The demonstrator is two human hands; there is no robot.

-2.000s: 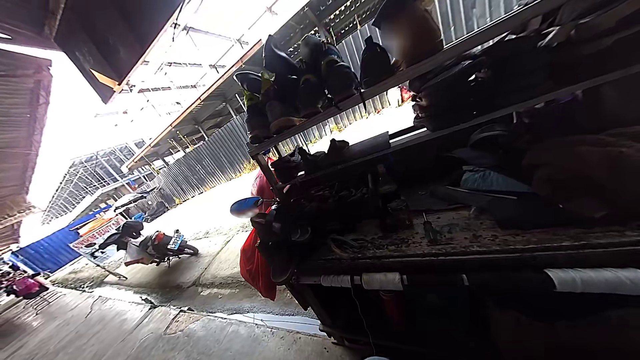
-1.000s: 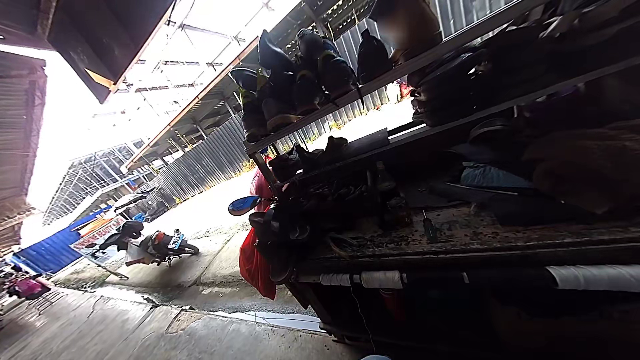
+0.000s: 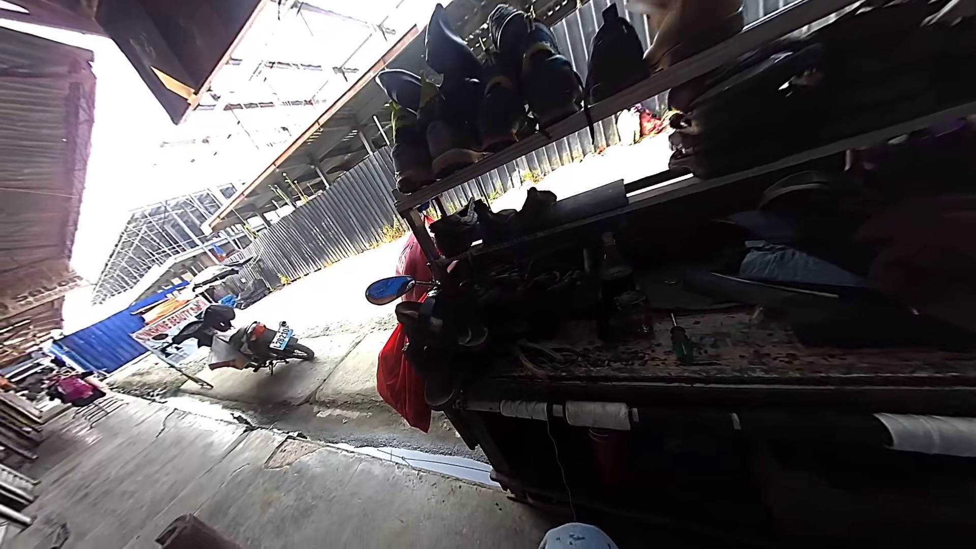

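Note:
Neither my left hand nor my right hand can be made out. A dark wooden workbench fills the right side, in deep shadow. On its top lies a screwdriver with a dark green handle, near a glass jar and a bottle. Farther right is a blue-grey cloth among dark material. Spools of white thread sit in a row along the bench's front edge, and one thread hangs down from them. Several shoes stand on the upper shelf, and more dark footwear is below.
The shelf rail crosses above the bench. A red bag and a round mirror are at the bench's left end. A parked motorcycle stands outside on concrete, before a corrugated metal fence. A light rounded object shows at the bottom edge.

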